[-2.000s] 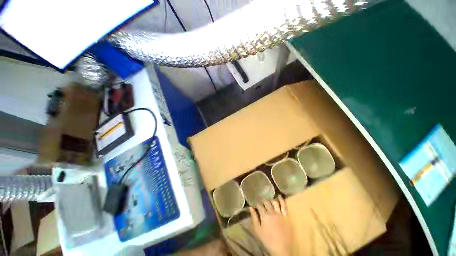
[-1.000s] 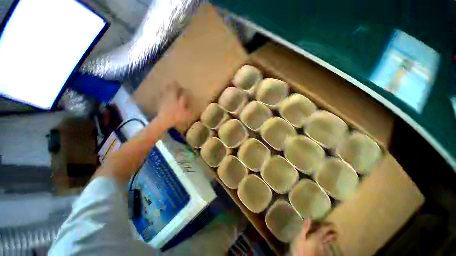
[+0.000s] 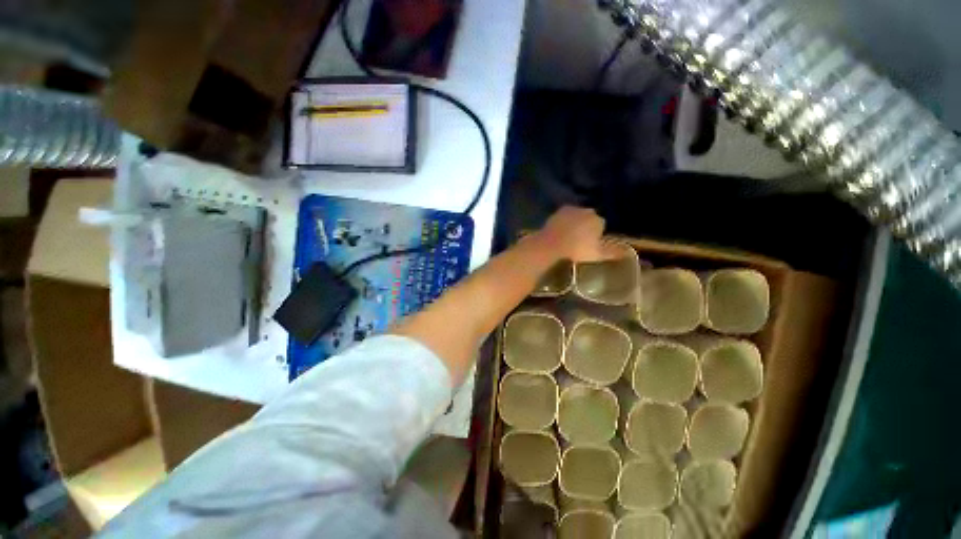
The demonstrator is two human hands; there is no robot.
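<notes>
An open carton (image 3: 785, 316) on the right holds rows of cream paper tubes (image 3: 667, 371), their hollow ends facing up. My left hand (image 3: 574, 234) reaches in from the lower left to the carton's far edge. Its fingers are at the rim of a far-row tube (image 3: 608, 276), which sits slightly out of line with its neighbours. The fingertips are partly hidden, so I cannot tell whether they grip it. My right hand is out of the picture.
The white machine table (image 3: 200, 376) on the left bears a grey-white holder (image 3: 211, 279), a blue mat (image 3: 390, 295), a black box (image 3: 315, 303) with a cable and a small tray (image 3: 353, 126). A silver hose (image 3: 811, 105) crosses the upper right. Another open carton (image 3: 84, 347) stands lower left.
The view has turned. My left hand has moved from the carton's far flap to the far-row tubes. The far flap no longer shows. My right hand has left the picture.
</notes>
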